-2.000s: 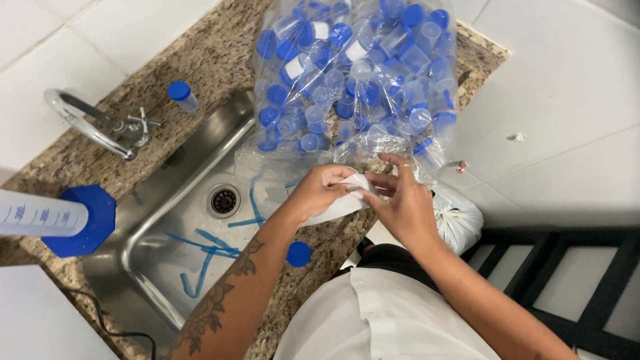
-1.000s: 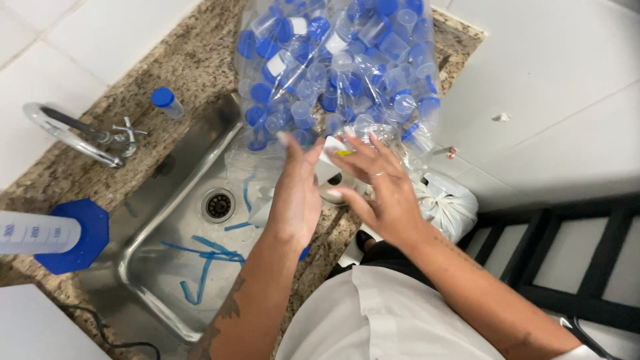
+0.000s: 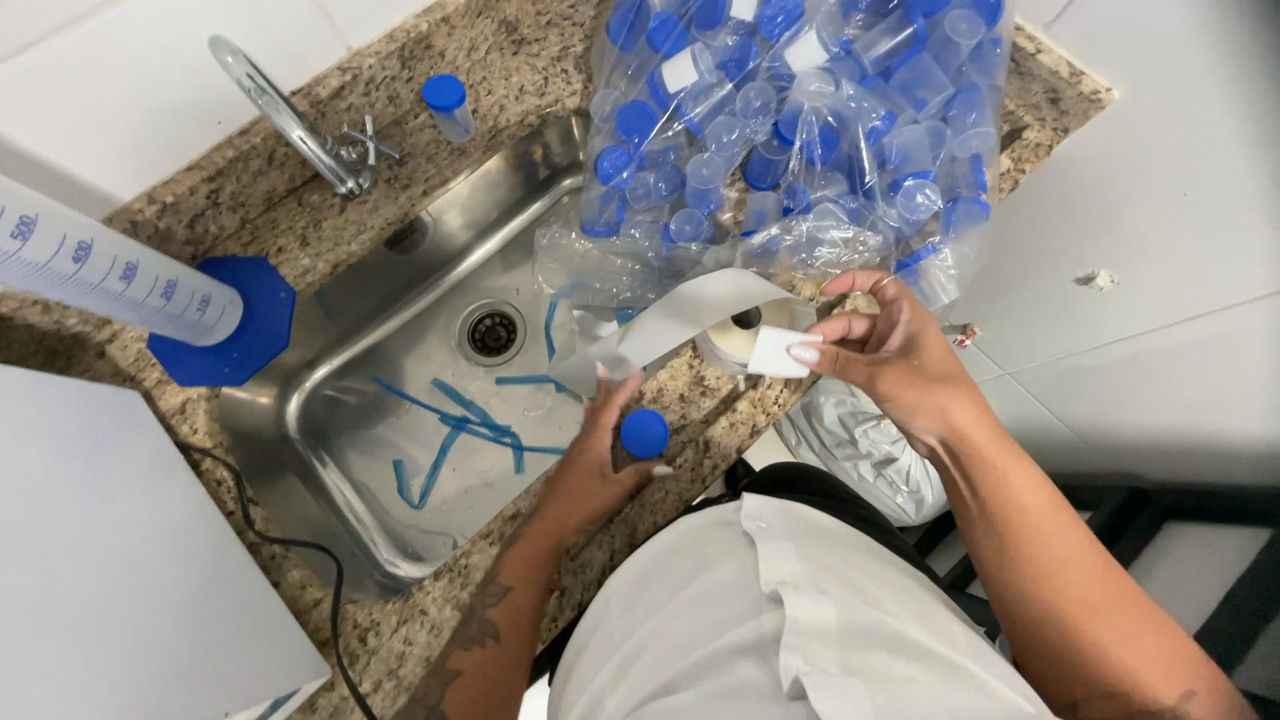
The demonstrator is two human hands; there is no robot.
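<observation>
Between the thumb and fingers of my right hand (image 3: 885, 350) is a small white label (image 3: 783, 353). My left hand (image 3: 605, 450) is spread around a blue-capped container (image 3: 645, 434) standing on the granite edge; whether the fingers touch it I cannot tell. A strip of label backing paper (image 3: 690, 312) curls above my left fingertips, running to a label roll (image 3: 733, 335) that lies on the counter, partly behind the label. Beyond the hands lies a clear plastic bag (image 3: 800, 130) full of blue-capped containers, a few with white labels.
Blue strips (image 3: 465, 425) lie in the steel sink (image 3: 340, 440) at left. Behind it are a faucet (image 3: 290, 120) and another capped container (image 3: 448, 105). A graduated cylinder (image 3: 120, 275) on a blue base leans into view. A white plastic bag (image 3: 865, 450) hangs low beside the granite counter (image 3: 740, 425).
My hands have moved apart. My left hand has gone down to the blue-capped container, while my right hand has moved right with the white label.
</observation>
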